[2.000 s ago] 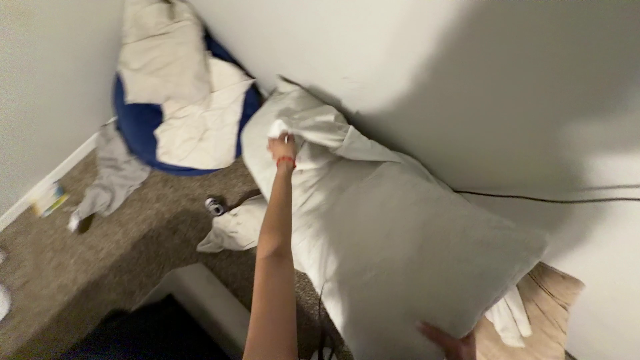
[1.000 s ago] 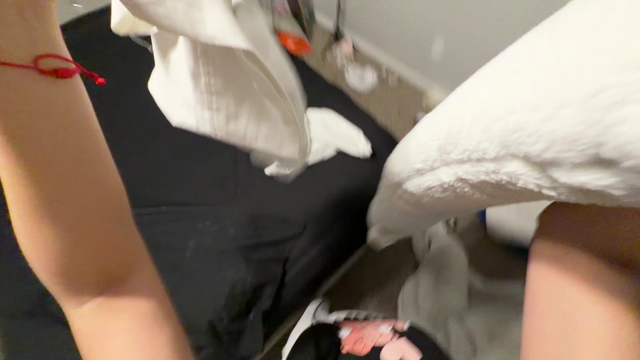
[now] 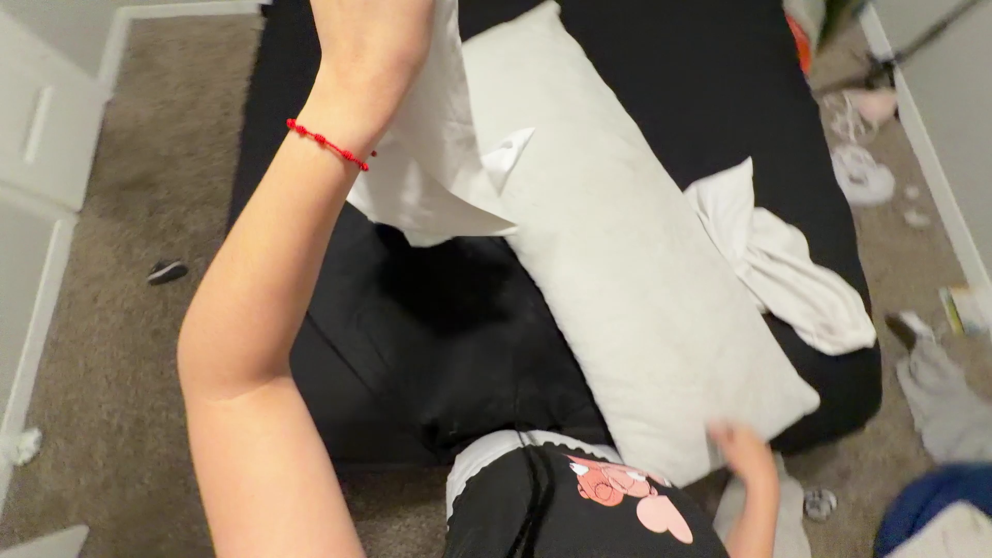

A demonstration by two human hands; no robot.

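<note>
A long white pillow lies slantwise on a bed with a black sheet. My left hand, above a red cord bracelet, is raised at the top with a white cloth, probably a pillowcase, hanging from it; its fingers are cut off or hidden. My right hand, blurred, is at the pillow's near right end; whether its fingers grip the pillow is unclear. Another crumpled white cloth lies on the bed, right of the pillow.
Carpet runs along both sides of the bed, with a dark shoe on the left. On the right floor are a grey cloth, a navy item under pale cloth, and cords near the wall.
The view has swung from the corner by the wall to the bed. The large pillow, held up off the bed a second ago, now lies on the black sheet.
</note>
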